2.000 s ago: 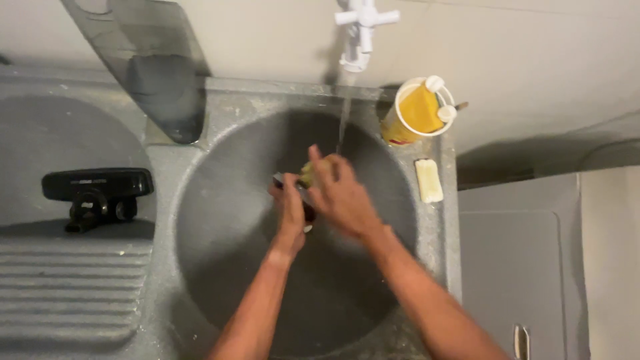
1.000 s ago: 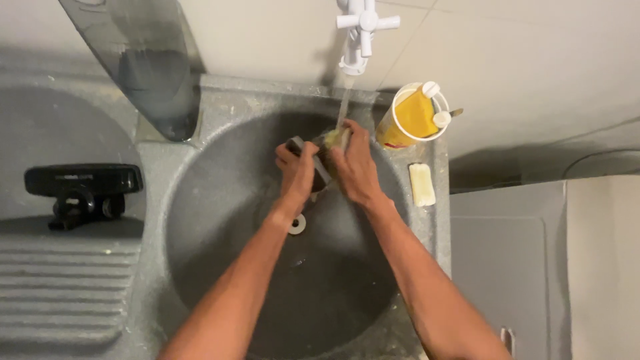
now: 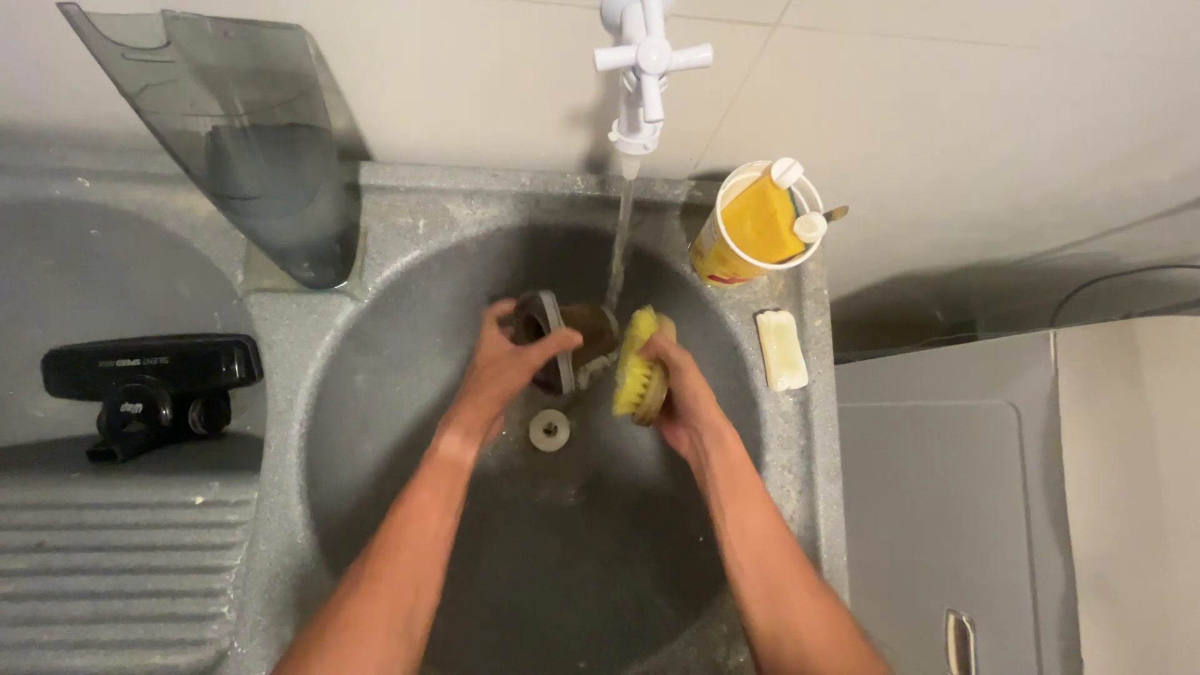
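Note:
My left hand (image 3: 511, 361) grips a dark, cup-shaped plastic part (image 3: 551, 342) with a grey rim, tilted on its side over the round basin (image 3: 375, 394). Close to its right, my right hand (image 3: 684, 384) holds a scrubbing brush (image 3: 642, 370) with yellow bristles facing the part; brush and part look slightly apart. Water runs from the white tap (image 3: 637, 122) down by the far end of the part. Below the hands lies the pale round drain fitting (image 3: 549, 430) at the basin's bottom.
A translucent grey plastic container (image 3: 272, 159) leans at the back left. The black vacuum floor head (image 3: 150, 366) lies in the left washboard basin. On the right rim stand a white tub (image 3: 741, 230) holding a yellow package and a bar of soap (image 3: 782, 350). A grey lidded surface (image 3: 937, 469) adjoins the sink.
My right hand with the brush has moved away from the dark part, to the right. The brush and the part's round opening now show more plainly.

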